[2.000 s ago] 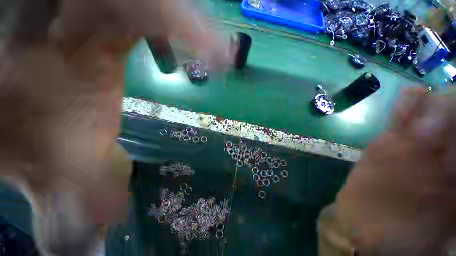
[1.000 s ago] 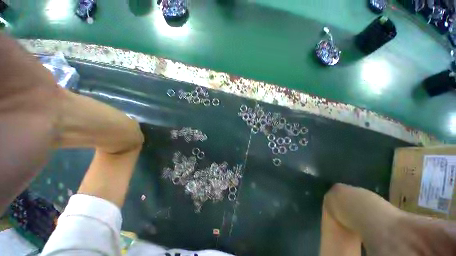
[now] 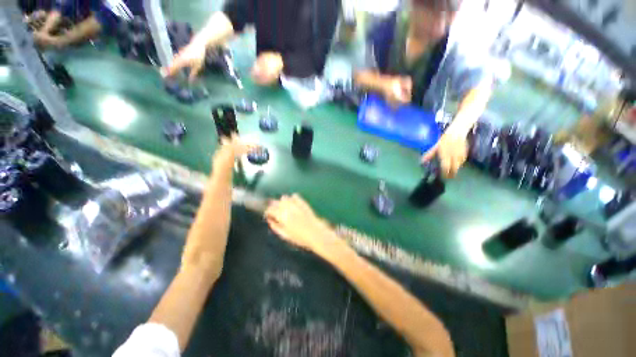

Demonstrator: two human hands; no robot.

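My left hand (image 3: 233, 148) reaches over the green belt (image 3: 328, 185), at the base of a black cylinder (image 3: 224, 120) and just left of a round wired unit (image 3: 258, 155). Blur hides whether its fingers grip the cylinder. My right hand (image 3: 291, 219) is over the belt's worn pale edge, fingers curled; I cannot tell whether it holds anything. Another black cylinder (image 3: 302, 141) stands upright beyond the units. Metal rings (image 3: 296, 335) lie in a blurred heap on the dark near surface.
A clear plastic bag (image 3: 129, 213) lies at left, a cardboard box (image 3: 582, 321) at lower right. Across the belt are coworkers, a blue tray (image 3: 397, 124) and dark piles of units (image 3: 516, 157). A coworker's hand (image 3: 450, 152) is above another black cylinder (image 3: 427, 190).
The view has lifted, bringing in the coworkers and blue tray. Both my hands, formerly close to the camera or cut off, now extend forward to the belt.
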